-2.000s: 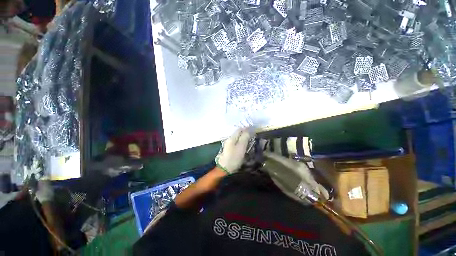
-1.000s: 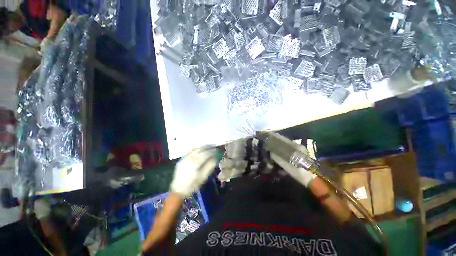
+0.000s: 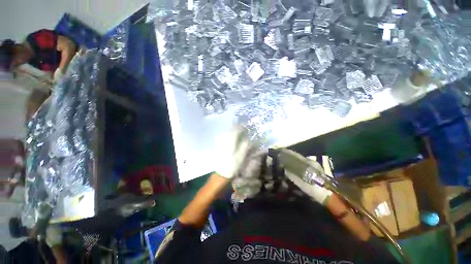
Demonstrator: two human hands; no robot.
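Note:
My left hand (image 3: 232, 157), in a white glove and blurred, is at the table's near edge, just short of the low pile of fine bright bits (image 3: 263, 118). Its fingers point at the pile; whether it holds anything cannot be told. My right hand (image 3: 314, 186), gloved, is shut on the grey power tool (image 3: 300, 167), right of my left hand. The tool's dark front points left, and a brownish hose (image 3: 369, 219) curves from its rear. The large heap of grey grid-faced metal parts (image 3: 310, 51) lies on the white table (image 3: 199, 139).
A blue crate (image 3: 162, 234) with grey parts is below my left forearm, partly hidden. A pale cylinder (image 3: 405, 90) is at the table's right edge. An open carton (image 3: 390, 203) is at lower right. A neighbouring table holds shiny bagged items (image 3: 62, 134); another person (image 3: 46, 51) is at upper left.
My left hand went from the lap area out left above the crate, then back up to the table edge. The tool in my right hand has shifted slightly. The view has tilted.

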